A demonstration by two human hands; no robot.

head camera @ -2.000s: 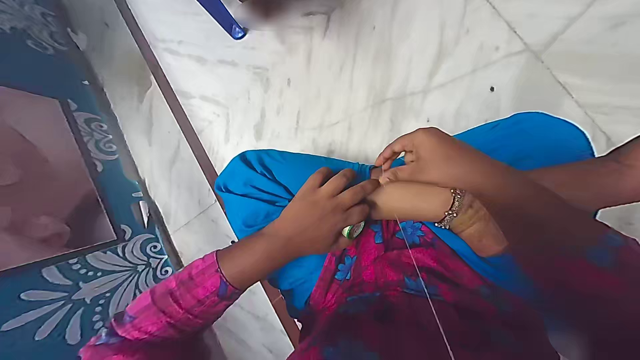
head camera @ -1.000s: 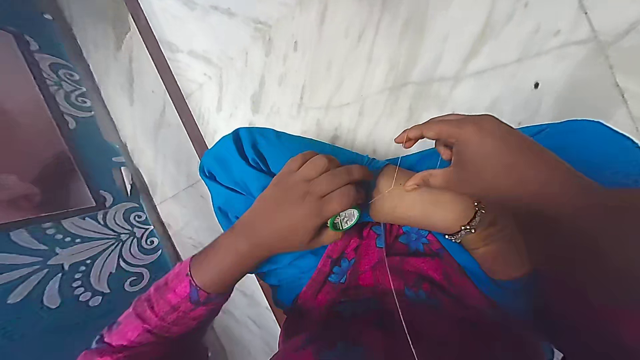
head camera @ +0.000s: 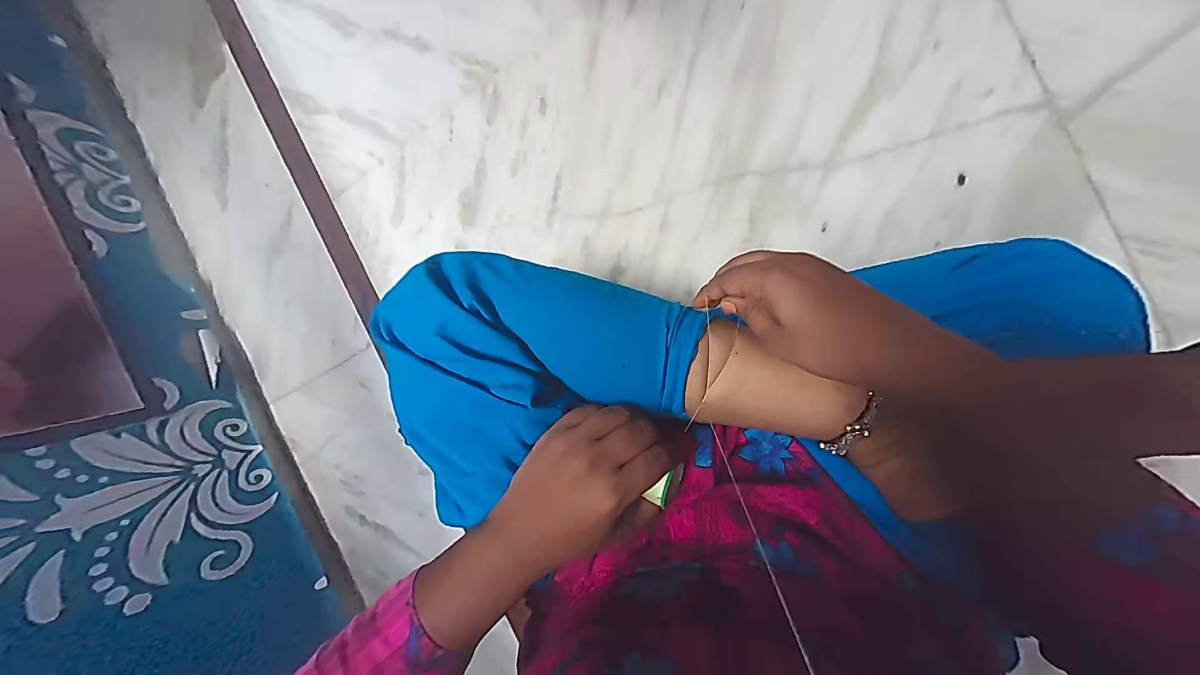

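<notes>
My left hand (head camera: pixel 595 469) rests low by the blue trouser leg (head camera: pixel 525 337), its fingers curled around a small thread spool with a green rim (head camera: pixel 659 488). My right hand (head camera: pixel 787 305) is above the bare lower leg (head camera: pixel 759 384), thumb and forefinger pinched on a thin pale thread (head camera: pixel 710 356). The thread loops across the leg, and a strand runs down over the pink and blue floral garment (head camera: pixel 731 572). A beaded anklet (head camera: pixel 851 427) circles the ankle. Part of the spool is hidden by my left fingers.
White marble floor tiles (head camera: pixel 656 112) lie beyond the legs, with a narrow brown strip (head camera: pixel 295 159) running across them. At the left is a blue surface with a white floral pattern (head camera: pixel 169 487) and a dark-bordered panel (head camera: pixel 56 319).
My left hand has moved down off the lower leg, with the spool in it. My right fingers, apart around the thread a second ago, are closer together at the trouser cuff.
</notes>
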